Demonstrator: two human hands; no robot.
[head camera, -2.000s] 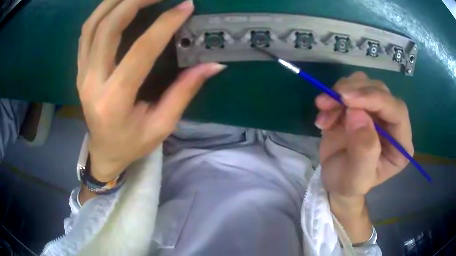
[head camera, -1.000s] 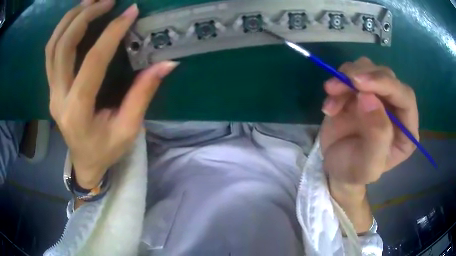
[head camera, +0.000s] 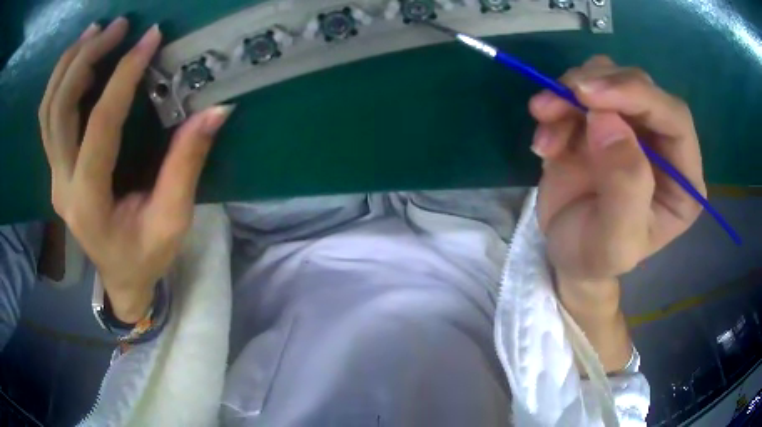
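A long grey metal bar lies on the green table, its far edge partly cut off by the top of the picture. Several square parts with round centres sit in a row along it. My right hand holds a thin blue brush like a pen. Its dark tip is at the near edge of the fourth square part from the left. My left hand is spread around the bar's left end, thumb below it and fingers above. Whether it touches the bar is hard to tell.
The glossy green table has its near edge just before my lap. At the far left beyond the table edge, part of another person's clothing shows. Grey floor with a yellow line shows at the right.
The bar has shifted left and tilted, its left end now lower. My left hand has moved left with that end. The brush tip has gone from the second square part to the fourth.
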